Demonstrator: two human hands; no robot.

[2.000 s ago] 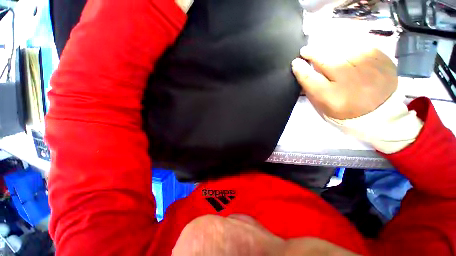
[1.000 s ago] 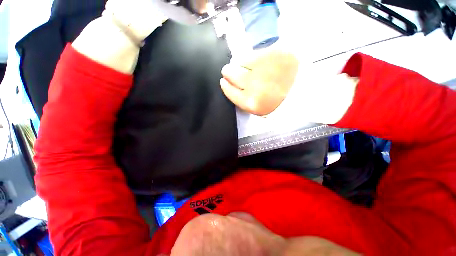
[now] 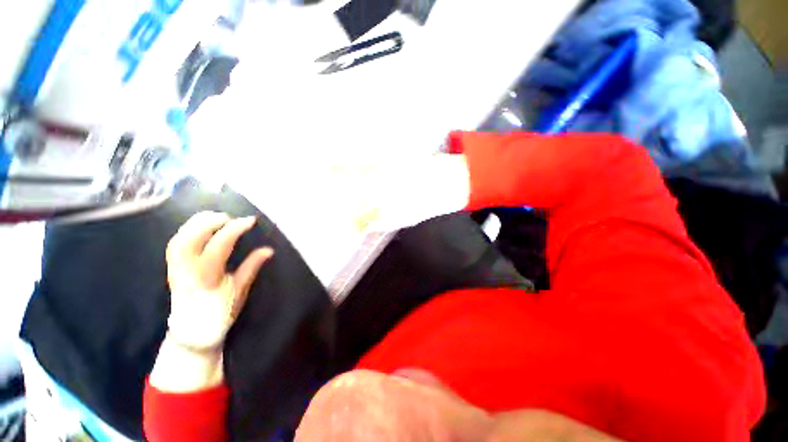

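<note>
The black garment piece (image 3: 104,285) lies under the sewing machine head (image 3: 95,104) and hangs over the table edge toward my lap. My left hand (image 3: 207,272) rests on the garment just below the needle area (image 3: 147,173), with fingers curved and thumb apart, gripping nothing visible. My right hand (image 3: 354,203) is over the white table to the right of the garment. It is washed out by glare, so its fingers and anything in them cannot be made out.
Black thread snips (image 3: 363,53) lie on the white table beyond my right hand, near a dark piece (image 3: 366,15). The ruler strip (image 3: 363,263) runs along the near edge. Light-blue cloth (image 3: 683,104) and a blue crate edge (image 3: 596,82) are at the upper right.
The view has swung toward the right side of the table. The machine head and snips now show at the top. My left hand now shows on the garment, and my right hand is blurred by glare.
</note>
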